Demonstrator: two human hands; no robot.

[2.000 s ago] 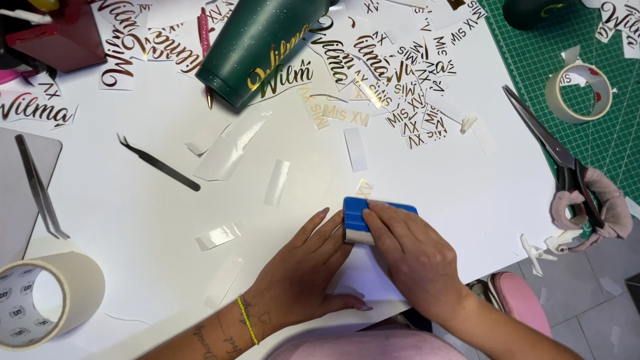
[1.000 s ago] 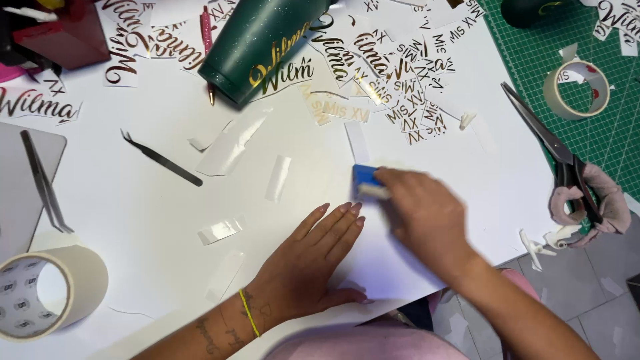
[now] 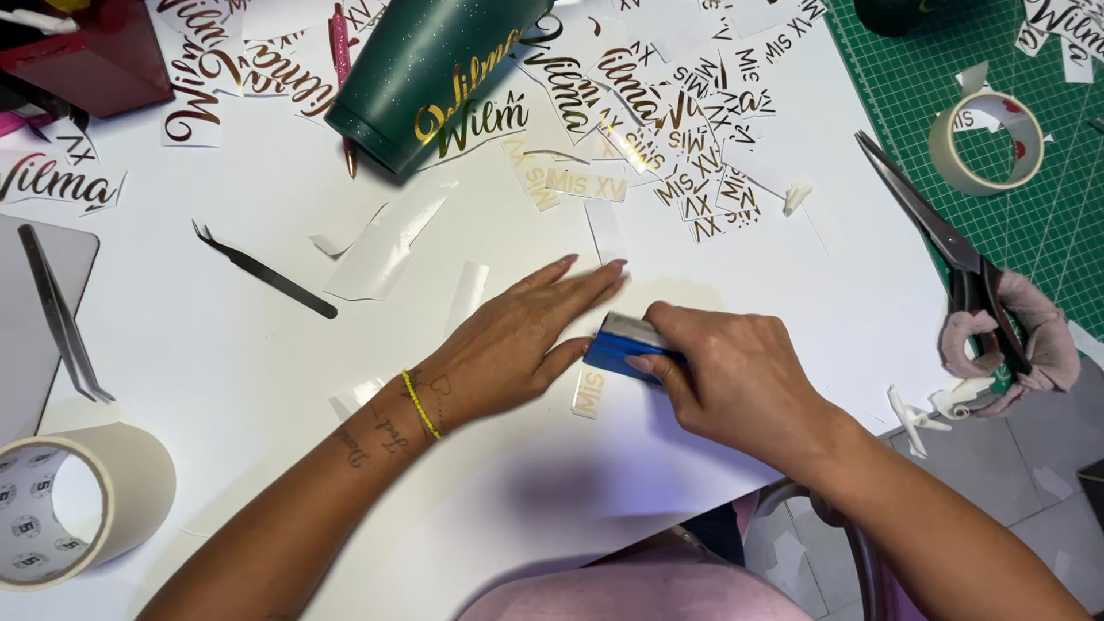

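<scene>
My right hand [image 3: 733, 371] grips a blue squeegee with a grey felt edge [image 3: 634, 345]. Under and beside the squeegee lies a small strip with pale gold lettering [image 3: 588, 391], partly hidden. My left hand [image 3: 535, 332] is flat on the white table with its fingers spread, the thumb close to the squeegee and the fingertips by a blank white strip [image 3: 604, 231]. Beyond the hands, a dark green speckled tumbler with gold lettering [image 3: 431, 78] lies among lettered cutouts [image 3: 690, 155]. Another pale gold lettered strip [image 3: 586, 184] rests near it.
Black tweezers [image 3: 267, 278], silver tweezers [image 3: 60, 315] and a wide roll of transfer tape [image 3: 129, 500] lie at left. Clear film scraps [image 3: 397, 241] are mid-table. Large scissors [image 3: 966, 250] with cloth-wrapped handles and a masking tape roll [image 3: 949, 159] are at right, by a green cutting mat [image 3: 1069, 216].
The squeegee in my right hand has come back toward the near table edge and turned. My left hand has shifted up the table. The lettered strip beside the squeegee now shows.
</scene>
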